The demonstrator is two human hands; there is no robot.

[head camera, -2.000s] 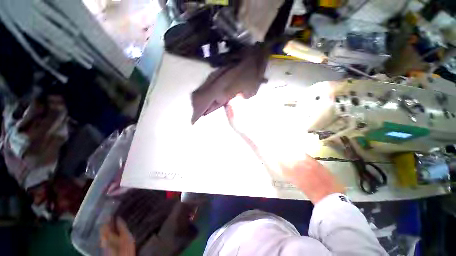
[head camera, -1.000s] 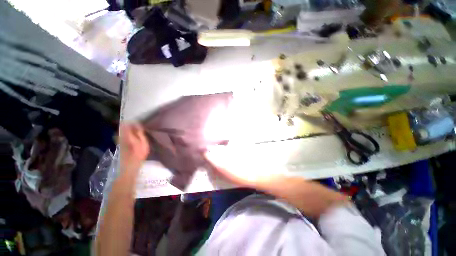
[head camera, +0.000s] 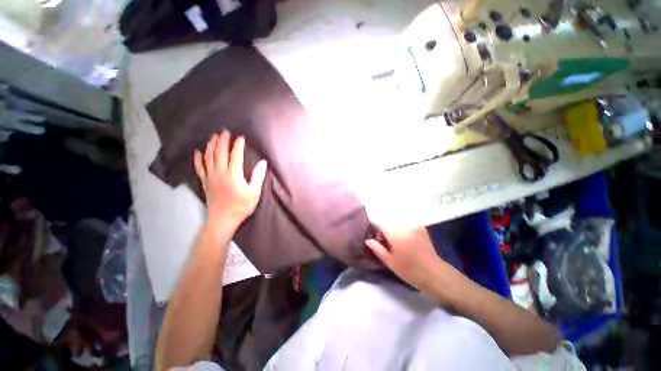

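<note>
A dark brown-purple fabric panel [head camera: 290, 130] lies spread on the white table, with a fold running across it, and its near edge hangs over the table's front edge. My left hand [head camera: 230, 177] lies flat on the panel with its fingers spread. My right hand [head camera: 398, 250] holds the panel's near right corner at the table's front edge, with thumb and fingers closed on the cloth. The cream sewing machine [head camera: 449, 54] stands to the right of the cloth, apart from it.
Black-handled scissors [head camera: 533, 156] lie beside the machine bed. A yellow holder [head camera: 585, 129] and a pale thread cone [head camera: 629, 119] stand further right. A dark bundle with white tags [head camera: 203, 25] lies at the far left corner. A blue crate [head camera: 499, 268] with scraps is below the table at right.
The panel is now spread wider and reaches over the front edge. My left hand has moved from its left edge onto the cloth. My right hand has moved right, onto its near corner.
</note>
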